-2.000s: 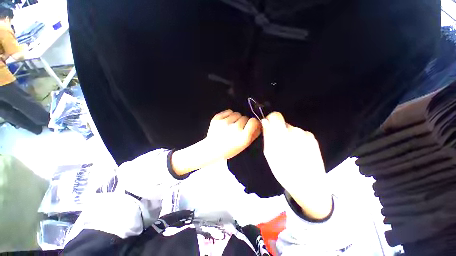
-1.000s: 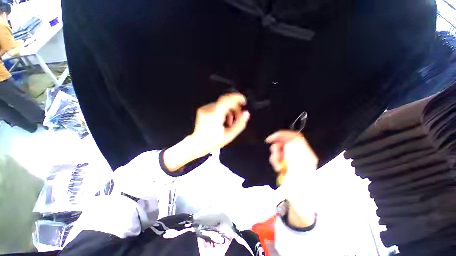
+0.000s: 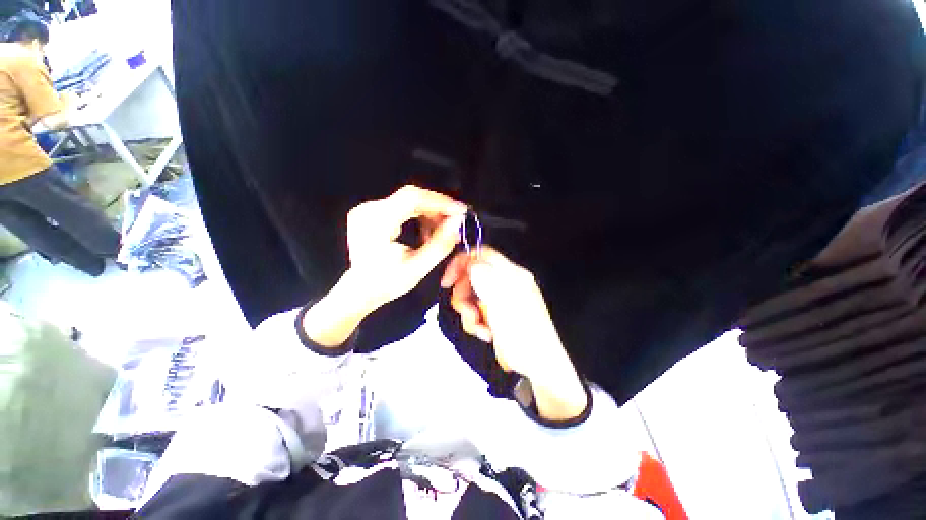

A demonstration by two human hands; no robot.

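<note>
A black garment (image 3: 650, 203) fills the upper view. A grey-black frog closure (image 3: 511, 46) lies across it near the top, with a shorter bar (image 3: 435, 158) lower down. My right hand (image 3: 508, 310) holds a thin shiny metal loop tool (image 3: 479, 233) that points up. My left hand (image 3: 391, 249) is beside it, thumb and forefinger pinched together at the loop's upper left. What is between those fingertips is too small to tell.
A stack of dark folded garments (image 3: 858, 376) stands at right. Bagged garments (image 3: 168, 381) and a green sack (image 3: 51, 416) are at left. A person in an orange top (image 3: 25, 112) is by a white table (image 3: 122, 107) at upper left. A red-orange object (image 3: 658, 488) shows below.
My right hand has moved left with the loop tool, up to my left hand. My left hand has moved slightly left and its fingertips have closed together. The view has shifted a little.
</note>
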